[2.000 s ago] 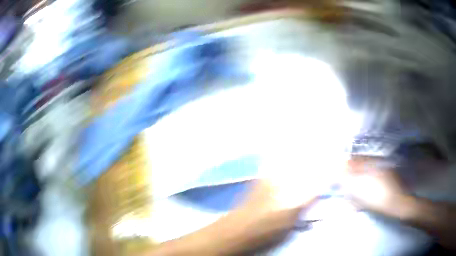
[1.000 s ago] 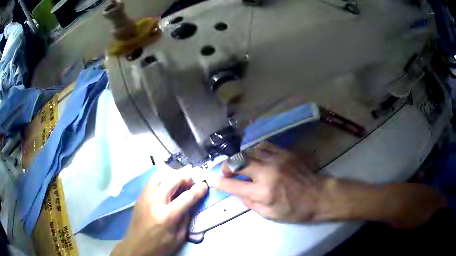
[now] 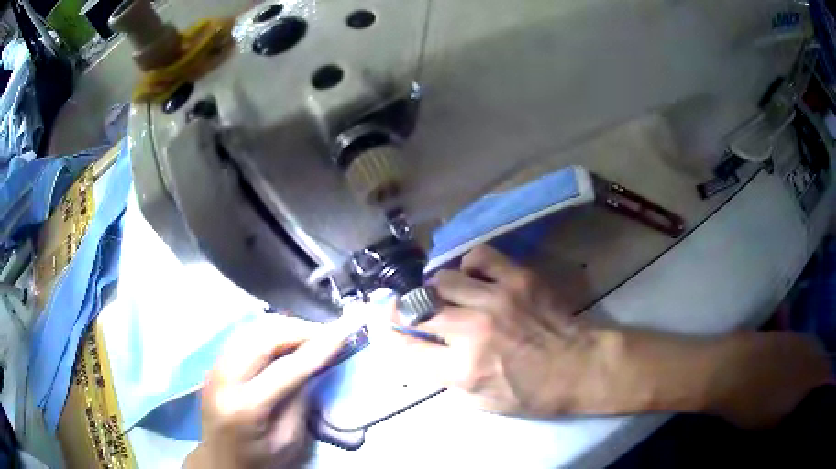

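Observation:
A light-blue cut garment panel (image 3: 513, 209) with a pale edge runs from the right of the needle area to under my right hand. My left hand (image 3: 266, 389) holds a small dark woven label (image 3: 354, 340) at its fingertips, just in front of the brightly lit presser foot area. My right hand (image 3: 522, 343) rests on the blue cloth beside the ribbed grey knob (image 3: 417, 306), fingers bent and pressing the cloth. The sewing machine head (image 3: 275, 165) stands over the work. Glare hides the needle.
Red-handled thread snips (image 3: 640, 207) lie on the machine bed at the right. Waiting blue pieces (image 3: 78, 302) drape at the left over yellow tape (image 3: 94, 389). Small dark pieces (image 3: 724, 180) lie near the table's right end. A beige ribbed dial (image 3: 374, 172) sticks out of the head.
The blurred view has become steadier. Since one second ago, my left hand has drawn slightly left and down from the needle, and the label now shows at its fingertips. My right hand stays on the cloth.

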